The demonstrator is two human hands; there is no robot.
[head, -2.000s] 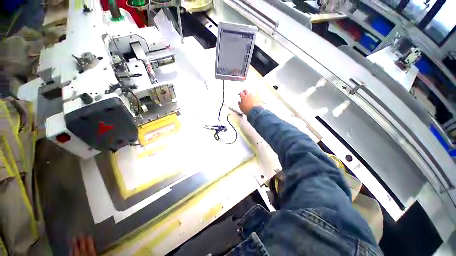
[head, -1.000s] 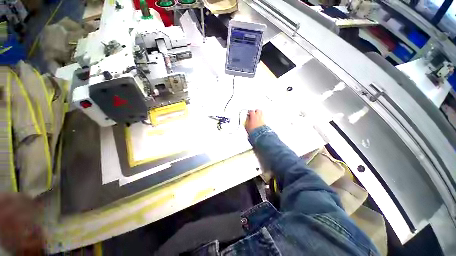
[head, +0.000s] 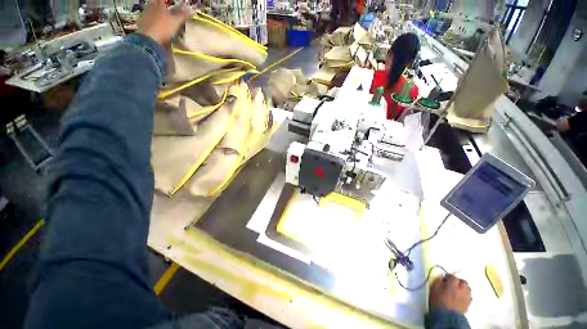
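Observation:
My left hand (head: 161,24) is at the upper left, its fingers closed on the upper edge of a beige fabric piece (head: 215,40) with yellow trim, on top of a stack of such pieces (head: 199,151). The fingertips are partly hidden. My right hand (head: 449,293) rests on the white table at the lower right, fingers curled. A thin black cable (head: 412,287) runs up to its fingers; whether it holds anything cannot be told. Dark-blue thread snips (head: 400,256) lie on the table beside the cable.
The white sewing machine (head: 322,168) stands mid-table, with a yellow clamp frame (head: 344,202) under its head. The touch panel (head: 488,193) is right of it. A person in red (head: 394,96) is behind the machine. A beige piece (head: 479,80) stands at the back right.
The view has swung left and up. My left hand has moved from the lower left up to the beige stack. My right hand is still on the table by the cable.

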